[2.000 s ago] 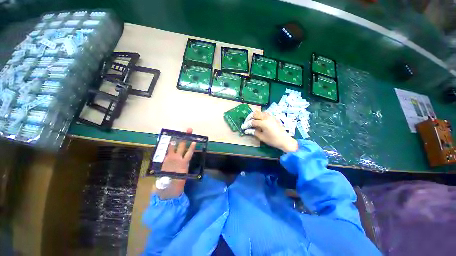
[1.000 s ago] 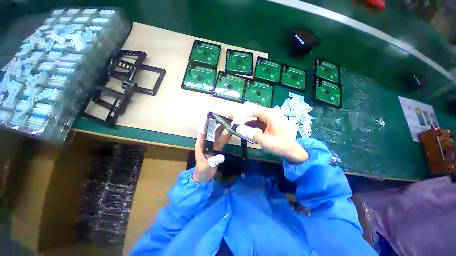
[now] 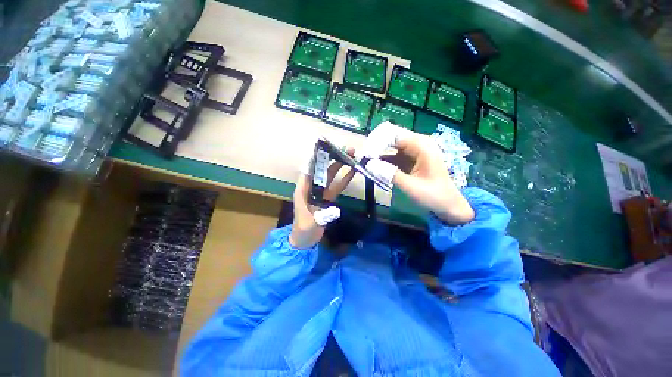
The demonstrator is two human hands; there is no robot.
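My left hand, with white finger cots, holds a black plastic frame tilted on edge above the board's front edge. A white label shows on its side. My right hand, also with finger cots, holds a circuit board seen nearly edge-on, with one end against the frame. Whether the board is seated in the frame cannot be told. Several green circuit boards in black frames lie in rows on the beige board and green bench. More black frames lie piled at the left.
Trays of white-blue pieces stand at the far left. A heap of small white parts lies beyond my right hand, with clear film right of it. An open carton holding bagged parts is below the bench. A purple-clothed person is at right.
The circuit board has been lifted off the bench and brought to the frame, which my left hand has raised and turned on edge. In the last second both hands moved only slightly. The view has shifted.
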